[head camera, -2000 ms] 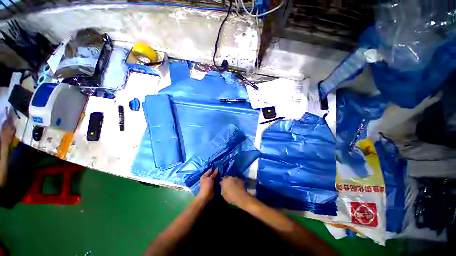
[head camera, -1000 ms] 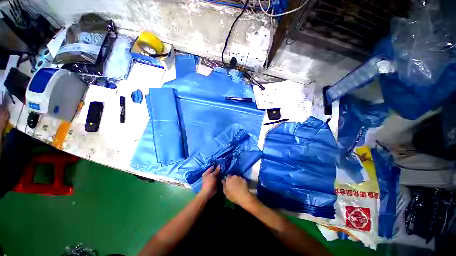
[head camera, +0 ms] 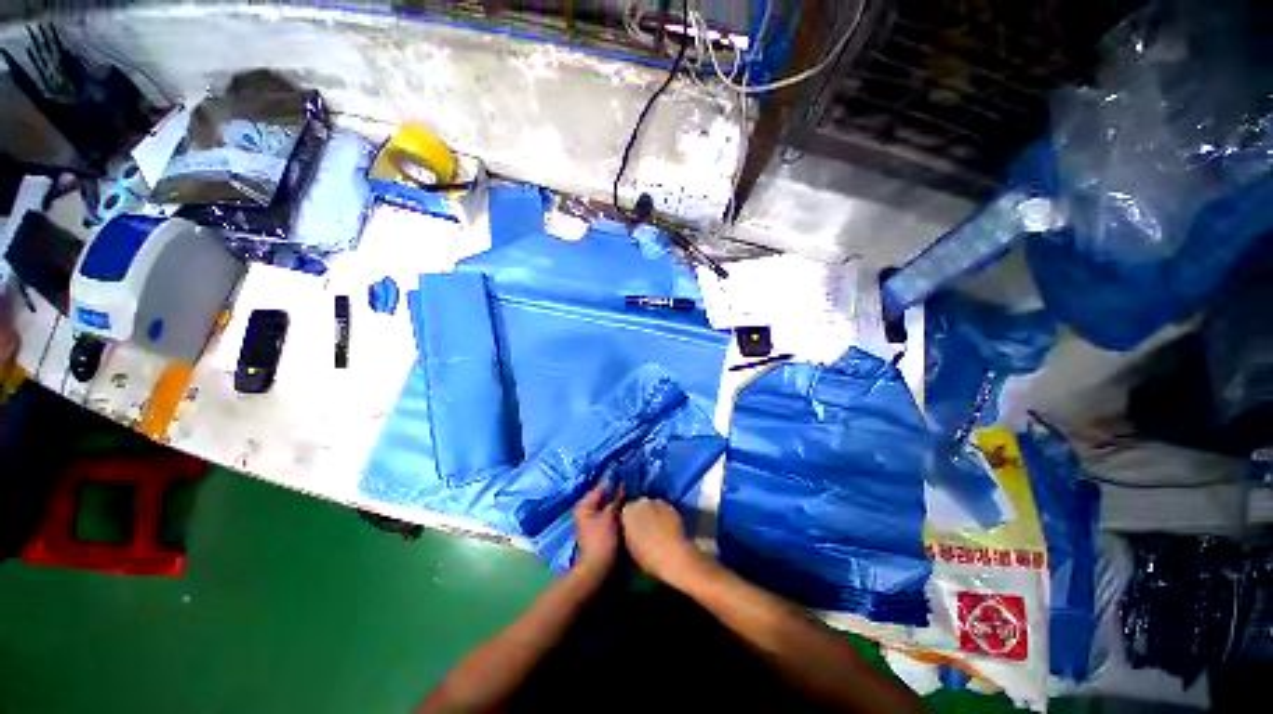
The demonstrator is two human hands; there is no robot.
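A bunched blue plastic bag lies at the table's front edge, on top of a flat blue sheet. My left hand is at its near end with fingers closed on the blue plastic. My right hand is close beside it, fingers curled; what it pinches is too small to tell. A folded blue bag lies on the sheet to the left. A marker pen lies on the sheet's far part. A stack of flat blue bags lies to the right.
A label printer, a mobile phone, another black pen and yellow tape are at left. Papers and a small black square object are near the wall. A printed sack hangs right. A red stool stands on the floor.
The camera view has shifted slightly. My hands have come closer together at the near end of the bunched blue bag. The things on the table have stayed in place.
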